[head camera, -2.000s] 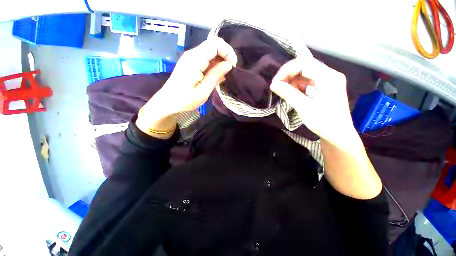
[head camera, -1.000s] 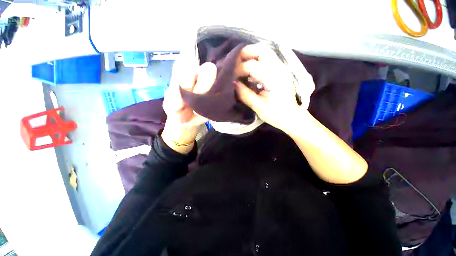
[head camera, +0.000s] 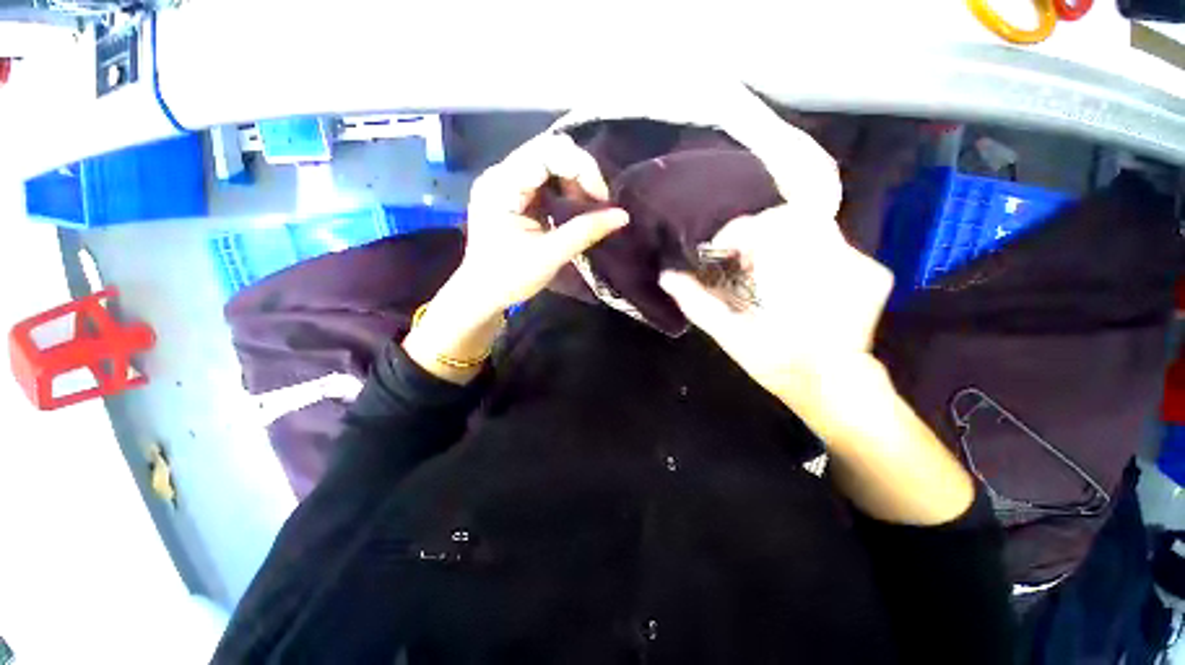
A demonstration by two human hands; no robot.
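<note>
A dark maroon garment piece (head camera: 689,188) is held up between my hands, just below the white table edge. A little of its pale striped lining shows along its lower edge. My left hand (head camera: 539,221) pinches the cloth on its left side, thumb pointing right. My right hand (head camera: 793,286) holds the right side, with bunched cloth and striped lining between thumb and fingers. Whether a small tool is in the right fingers cannot be told.
The white table (head camera: 520,59) crosses the top, with yellow-handled scissors (head camera: 1016,18) at upper right. Maroon bundles lie left (head camera: 338,312) and right (head camera: 1053,351), the right one under a wire loop (head camera: 1033,448). Blue crates (head camera: 994,227) and a red stool (head camera: 81,348) stand beyond.
My hands have moved apart from the bunched grip of a second ago, and the maroon cloth now spreads between them. The view has shifted, so the scissors sit nearer the top edge.
</note>
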